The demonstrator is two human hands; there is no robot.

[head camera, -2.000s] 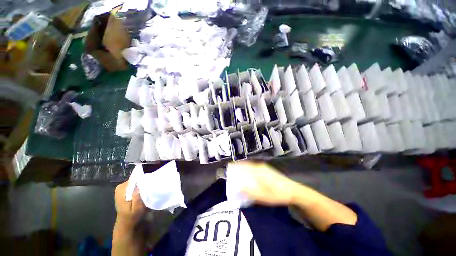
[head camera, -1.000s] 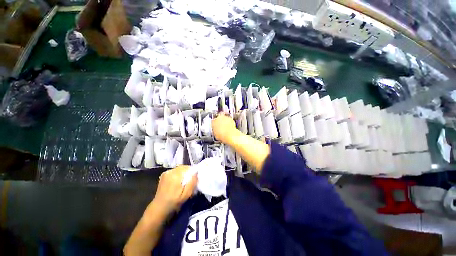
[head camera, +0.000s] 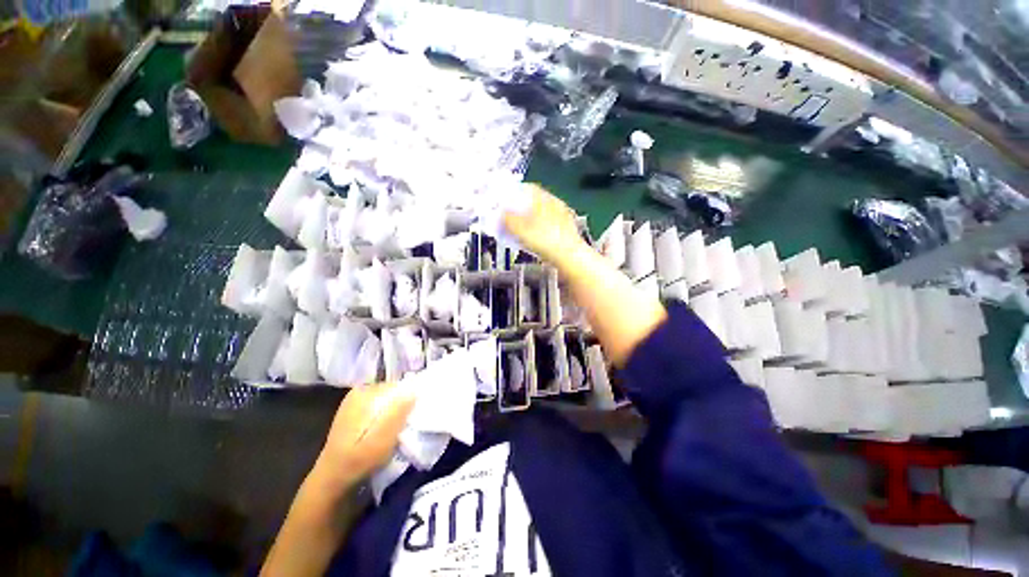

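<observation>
My left hand (head camera: 363, 431) holds several white wrapped products (head camera: 442, 408) at the table's front edge, near my chest. My right hand (head camera: 542, 225) is over the back row of open retail boxes (head camera: 736, 321), at the front of a heap of white wrapped products (head camera: 406, 124). Its fingers are at a white piece; the image is too bright to tell whether they grip it. The boxes stand in three tight rows with raised lids. Those on the left hold white pieces; some in the middle show dark contents.
Bubble wrap (head camera: 169, 304) lies left of the boxes, with a bag of dark parts (head camera: 73, 225) beyond. A brown carton (head camera: 243, 73) stands at back left. Small bagged items (head camera: 709, 206) lie behind the boxes. A power strip (head camera: 767, 73) runs along the back. A red stool (head camera: 908, 479) stands below right.
My right hand has moved from the middle row back to the rear row and heap. My left hand has shifted slightly left and down with its white products. The view has shifted slightly.
</observation>
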